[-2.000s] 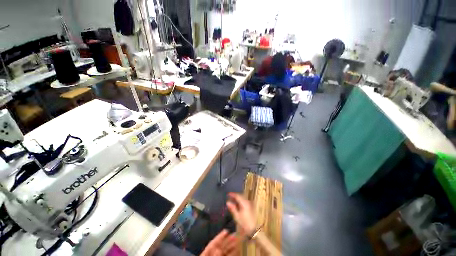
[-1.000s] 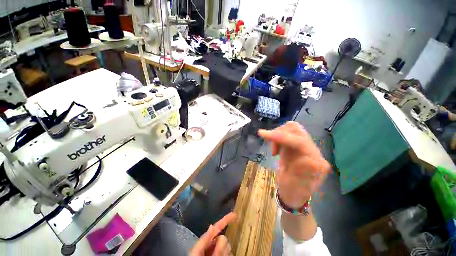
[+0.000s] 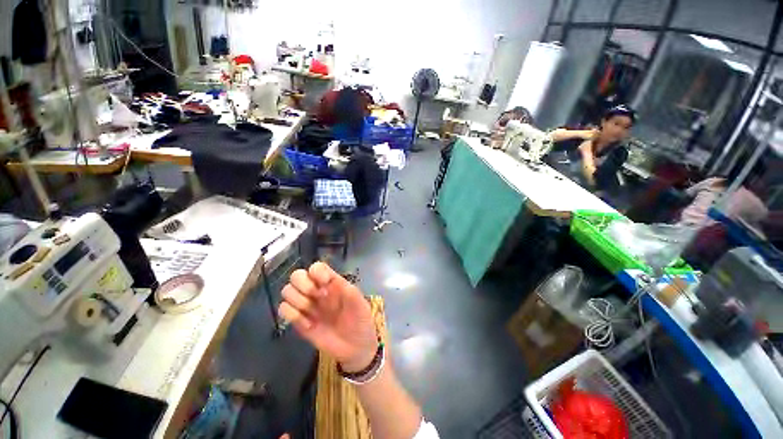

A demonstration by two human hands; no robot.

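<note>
My right hand [image 3: 330,315] is raised in front of me above the wooden bench [image 3: 343,399]. Its fingers are curled in, and no object shows in them. A beaded band is on the wrist. Only a tiny skin-coloured bit shows at the bottom edge, perhaps a fingertip of my left hand; its state is hidden. A black smartphone [image 3: 112,412] lies on the white machine table at the lower left. The sewing machine head [image 3: 62,266] is cut off by the left edge. A pale tape roll [image 3: 179,292] lies beside it.
A white plastic tray [image 3: 225,225] is at the table's end. A checked stool [image 3: 334,195] stands ahead. At right are a green-draped table [image 3: 481,206], a person [image 3: 605,159], a green basket [image 3: 614,240] and a white basket [image 3: 537,403] with a red bag. Cardboard box [image 3: 545,330] lies beside it.
The view has turned right. My right hand has gone from a pinch-like pose to curled fingers. My left hand has almost left the picture, and the pink packet is out of view.
</note>
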